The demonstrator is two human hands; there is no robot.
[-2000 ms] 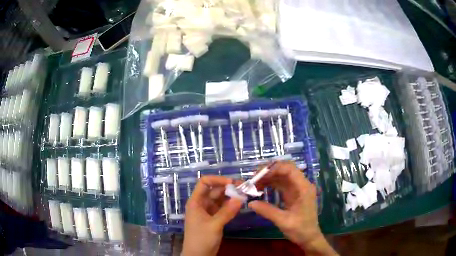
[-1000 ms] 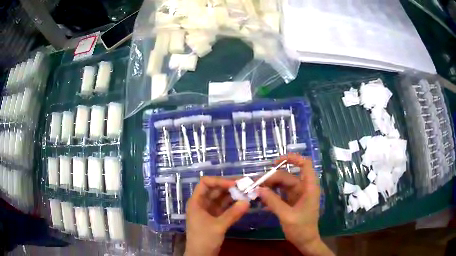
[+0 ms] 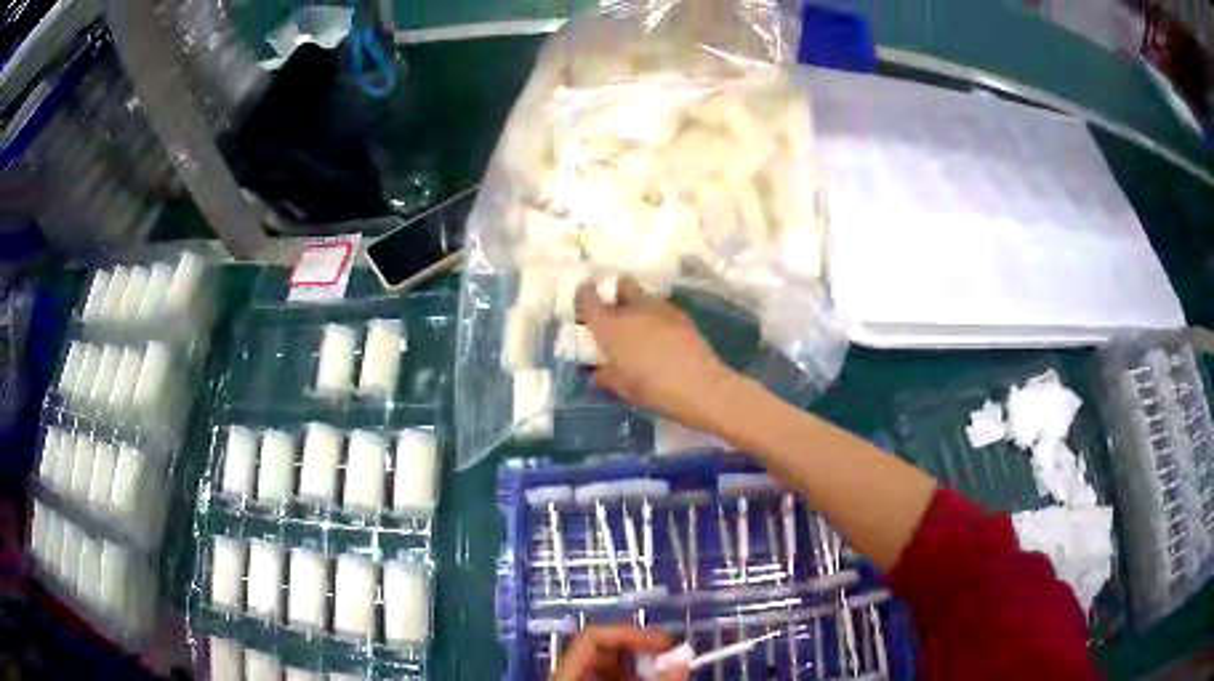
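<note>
My right hand (image 3: 652,353) is at the open lower part of the clear bag (image 3: 486,379), its fingertips on a cream foam piece among many cream foam pieces (image 3: 666,173). My left hand (image 3: 606,655) is at the bottom edge, partly cut off, holding a slender white rod (image 3: 732,649) with a small white piece at its end. The blue tray (image 3: 509,532) lies under and beyond the left hand, with rows of slender metal-tipped rods; my right forearm crosses its upper right part.
Clear trays with upright white-cream packs (image 3: 320,463) stand at left. White slips (image 3: 1045,412) lie on a ribbed clear tray at right, partly behind my red sleeve (image 3: 992,585). A pale sheet stack (image 3: 985,226), filled tray (image 3: 1172,466), red-bordered label (image 3: 321,266) and dark phone (image 3: 423,242) lie around.
My right hand has let go of the rod and moved up to the foam in the bag. My left hand keeps the rod, lower in view. The whole view has shifted upward.
</note>
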